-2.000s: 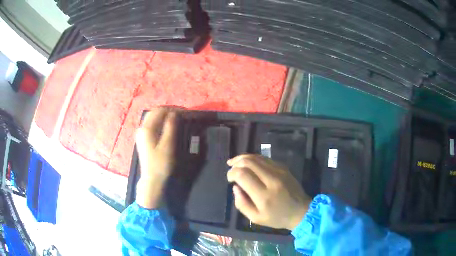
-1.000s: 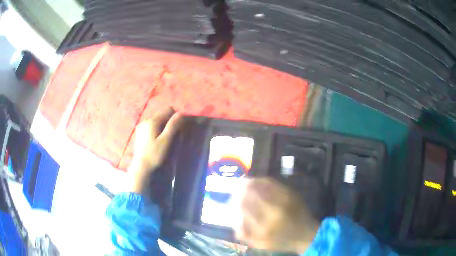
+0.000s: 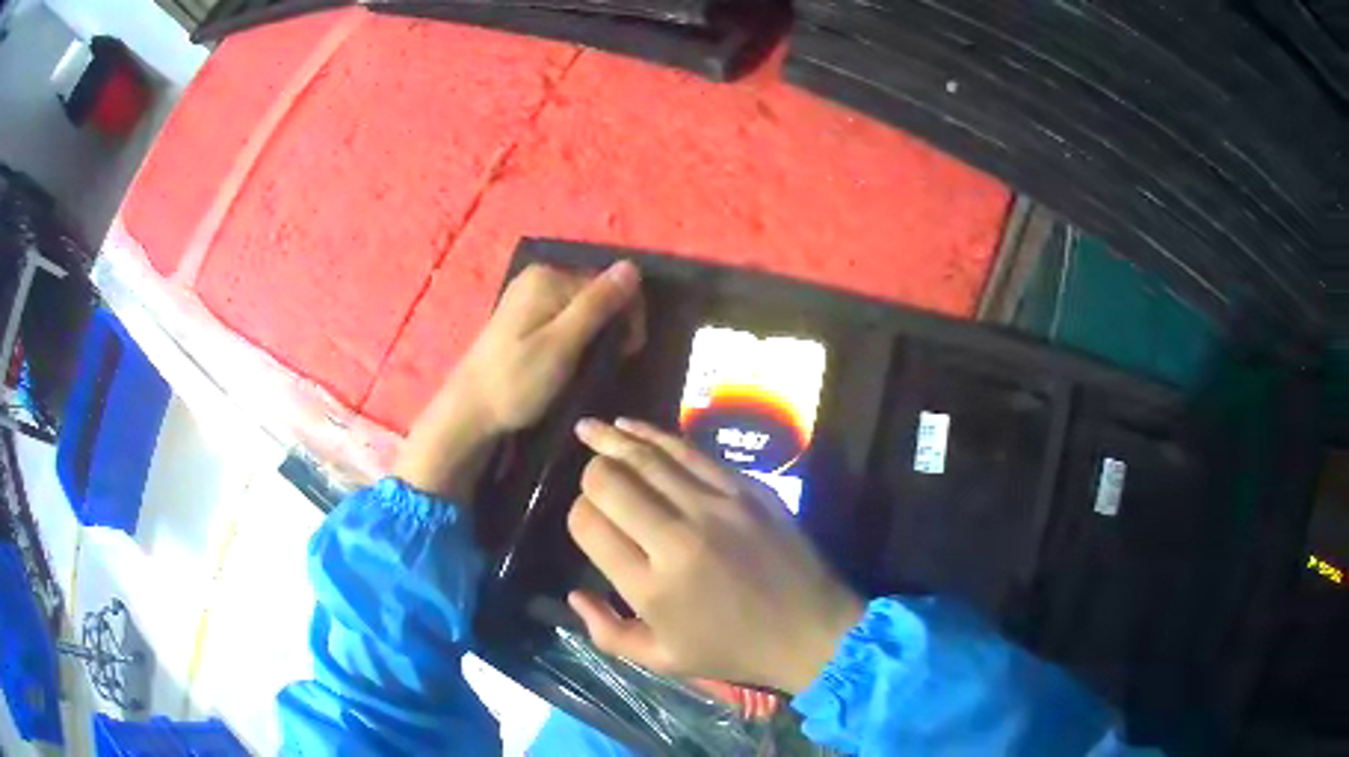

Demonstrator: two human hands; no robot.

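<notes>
A black phone tray lies slanted across the bench. The second phone from the left is lit, with a white, orange and dark picture and clock digits. Two dark phones with white barcode labels lie in the pockets to its right. My left hand is at the tray's upper left corner, fingers bent over the leftmost pocket; its grip is unclear. A dark glossy slab shows below it. My right hand is open, fingers apart, fingertips over this slab, covering the lit phone's lower part.
A red mat lies behind and left. Stacked black trays line the back. A green mat shows at right. Another device with yellow text is at the right edge. Clear film lies at the front edge. A blue tote is on the floor.
The second phone was dark, then lit white and orange; it now shows clock digits. My right hand has moved left off it toward the leftmost pocket. The view has shifted and come closer.
</notes>
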